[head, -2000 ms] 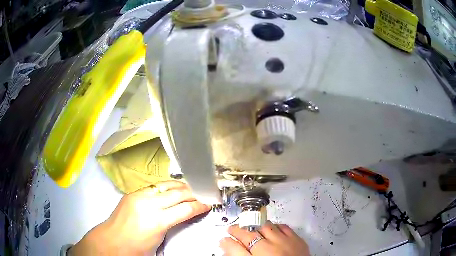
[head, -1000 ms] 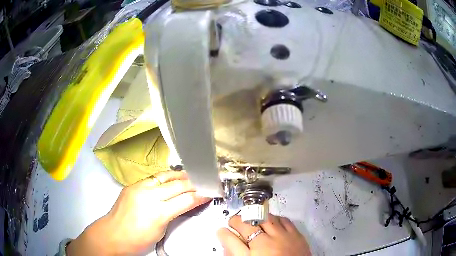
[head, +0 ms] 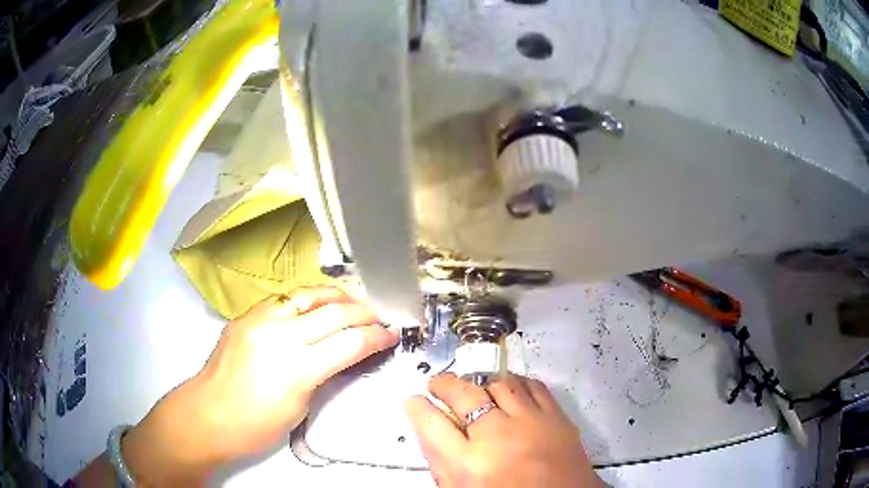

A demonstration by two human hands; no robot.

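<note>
The khaki fabric piece (head: 252,253) lies folded and partly open left of the machine head. My left hand (head: 276,367) lies flat at its front edge, fingertips close to the presser foot (head: 414,335); whether it grips the cloth cannot be told. My right hand (head: 505,429), with a ring, is just in front of the low thread tension dial (head: 479,357), fingers bent and thumb toward the left. What lies under its fingertips is hidden. The needle area is partly hidden by the white machine head (head: 357,162) and washed out by glare.
The yellow lamp (head: 157,157) hangs at the left. A second tension dial (head: 538,167) sticks out above. Orange thread snips (head: 700,295) lie right of the needle, with a dark knotted cord (head: 748,367) below and loose threads beside them. A yellow tag (head: 767,21) is at top right.
The camera view has shifted, so the machine and cloth sit higher in the picture. Both hands keep nearly the same places relative to the machine.
</note>
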